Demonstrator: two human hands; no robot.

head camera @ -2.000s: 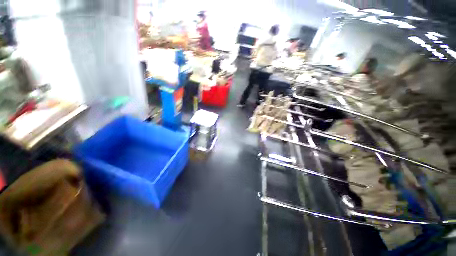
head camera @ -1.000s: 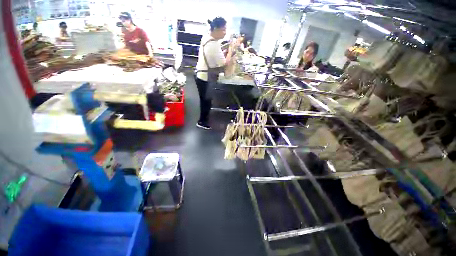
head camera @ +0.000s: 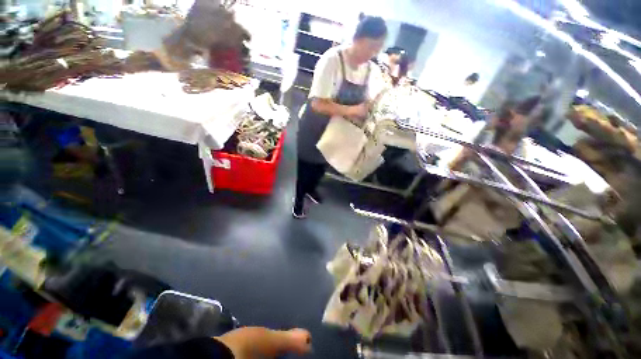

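Observation:
My left hand reaches in from the bottom edge in a dark sleeve, partly cut off. It points right, and I cannot tell whether its fingers are open. My right hand is not in view. A bunch of beige tote bags hangs on the metal rack, to the right of my left hand and apart from it. The rack's shiny bars run across the right side. More tan bags hang there, blurred.
A person in an apron holds a pale bag ahead. A red crate with pieces stands beside a white-covered table. A stool stands at lower left beside a blurred blue machine. Another table is at right.
The view has moved forward past the blue bin, which is gone from sight. The bunch of bags, crate and person look nearer. My left hand has come into view. The person now holds a pale bag lower.

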